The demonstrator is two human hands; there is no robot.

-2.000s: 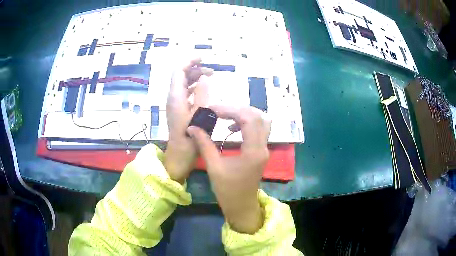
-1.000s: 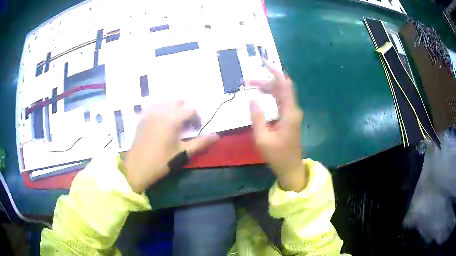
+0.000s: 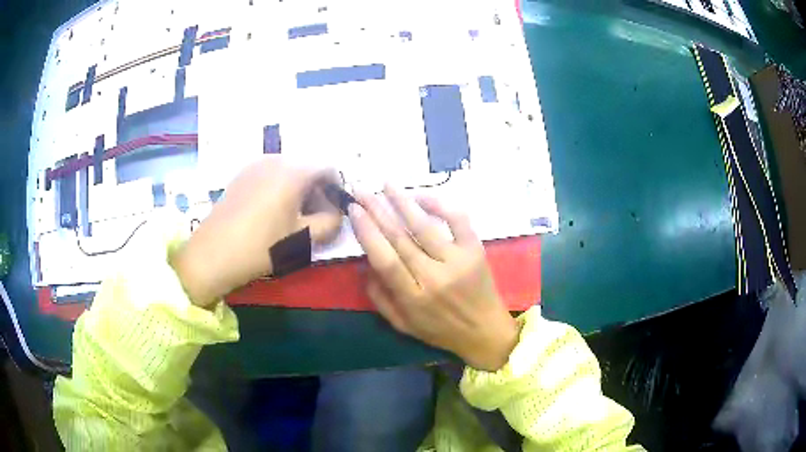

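A large white back plate [image 3: 353, 132] with dark cut-outs lies before me on a red foam pad [image 3: 517, 278]. A thin dark lead wire [image 3: 433, 184] runs from the right cut-out towards my hands. My left hand [image 3: 256, 216] is over the plate's lower middle, a black tape piece [image 3: 291, 252] stuck on it near the thumb base. Its fingers, partly blurred, pinch a small dark piece [image 3: 339, 195]. My right hand [image 3: 429, 265] lies beside it, fingertips touching that piece; whether it grips it is hidden.
Black strip stock [image 3: 751, 177] lies on the green bench [image 3: 636, 159] at right, beside a brown carton [image 3: 786, 132]. Clear plastic bags [image 3: 764, 380] are at lower right. Part of another white plate [image 3: 720, 16] shows at top right. Red lead wires [image 3: 133, 148] cross the plate's left side.
The black tape piece moved from between my fingers to my left hand. My right hand left the wire by the right cut-out and came beside my left. The view has shifted.
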